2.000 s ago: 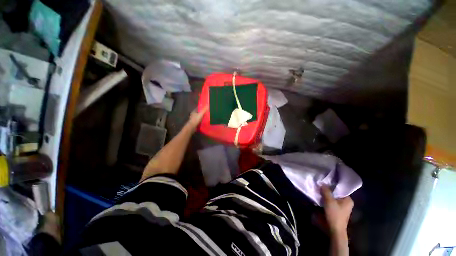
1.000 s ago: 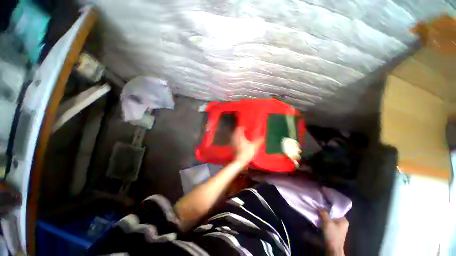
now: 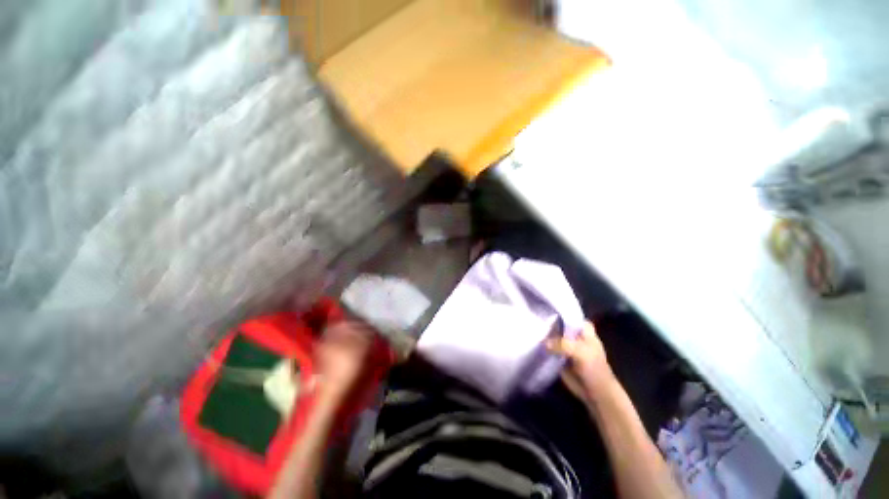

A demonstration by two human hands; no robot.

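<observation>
My right hand (image 3: 582, 361) is closed on the edge of a pale lilac fabric piece (image 3: 487, 326), held in front of my lap. The piece is folded over and hangs to the left of the hand. A red plastic stool or bin (image 3: 258, 326) with a dark green top (image 3: 239, 404) is at the lower left. A pale cord and a small pale piece (image 3: 281, 388) lie on the top. My left hand (image 3: 343, 353) is blurred at the red thing's right side; its fingers and grip cannot be made out.
A white machine table (image 3: 634, 175) runs along the right, with the off-white sewing machine (image 3: 838, 322) at the far right. Cardboard (image 3: 458, 78) stands at its upper left end. Pale pieces (image 3: 387, 300) lie on the floor. A pale brick wall (image 3: 195, 195) is at the left.
The view has swung right towards the table and machine. My left hand has moved from the red thing's left rim to its right side. My right hand still holds the lilac piece, now more spread.
</observation>
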